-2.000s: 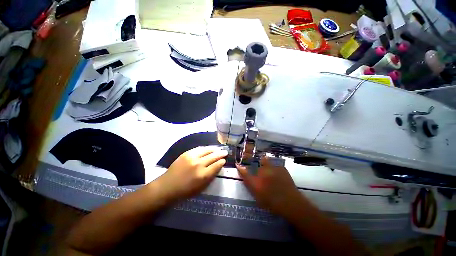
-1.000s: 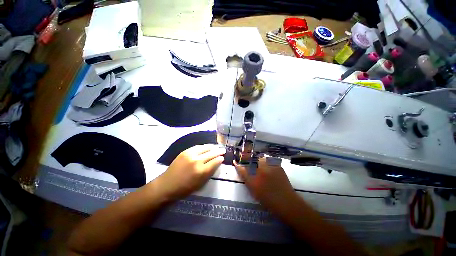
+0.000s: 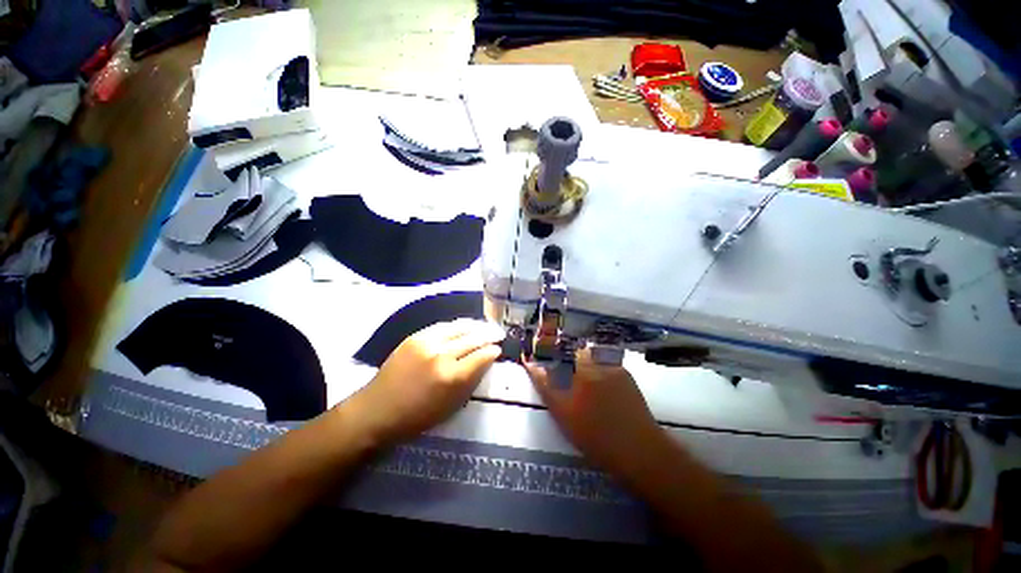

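A curved dark panel (image 3: 423,318) lies flat on the white table, its right end running under the left end of the sewing machine (image 3: 672,246) head. My left hand (image 3: 440,364) lies on it, fingertips together just left of the presser foot (image 3: 551,334), holding the cloth down. My right hand (image 3: 588,386) is just right of and in front of the foot, partly hidden by the head and foot, its fingertips at the cloth's edge. The needle point and the stitching are too small to make out.
Another dark arc (image 3: 230,349) lies at the left front, one more (image 3: 397,241) behind. A pale layered stack (image 3: 230,229) is at left, thin crescents (image 3: 428,143) behind, a white box (image 3: 252,76) back left. Scissors (image 3: 944,468) and thread cones (image 3: 856,148) are at right.
The view has shifted slightly, so the machine head appears a little further left. Both hands stay beside the presser foot with almost no visible movement.
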